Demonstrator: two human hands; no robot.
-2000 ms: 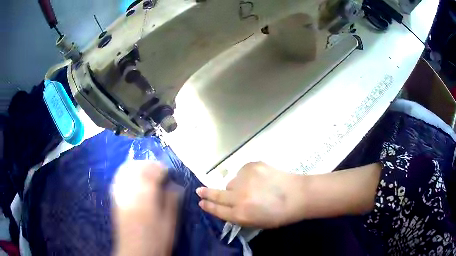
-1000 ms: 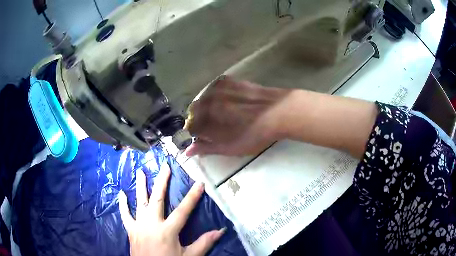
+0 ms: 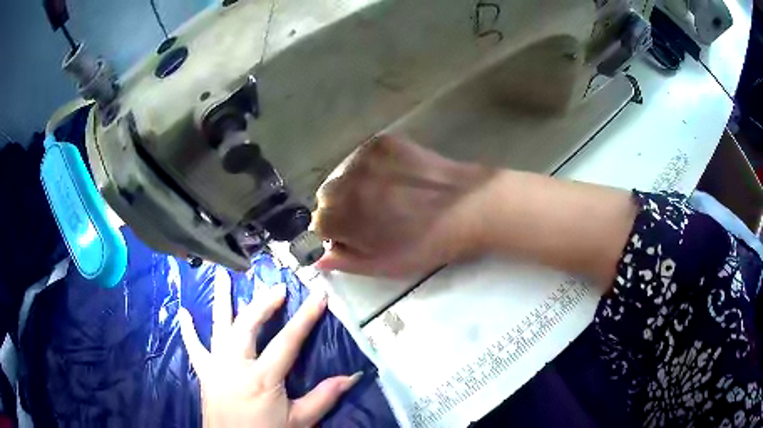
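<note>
A shiny navy garment panel (image 3: 92, 343) with a white edge lies under the head of the cream sewing machine (image 3: 335, 84). My left hand (image 3: 251, 368) lies flat on the panel with fingers spread, just in front of the needle area, holding nothing. My right hand (image 3: 401, 209) is behind the ribbed metal knob (image 3: 307, 247), low beside the machine head over the bed. Its fingers are bent and its fingertips are partly hidden, so I cannot tell if it holds anything. The needle and presser foot are mostly hidden by the head and glare.
A light-blue work lamp (image 3: 84, 213) hangs at the left of the head. Printed ruler marks (image 3: 510, 334) run along the white table's front edge. A brown cardboard box (image 3: 732, 180) stands at the far right. Dark fabric lies at the left behind the lamp.
Since two seconds ago, my right hand has moved from the table edge to beside the machine head, and the snips at it are out of sight. My left hand has spread flat on the panel.
</note>
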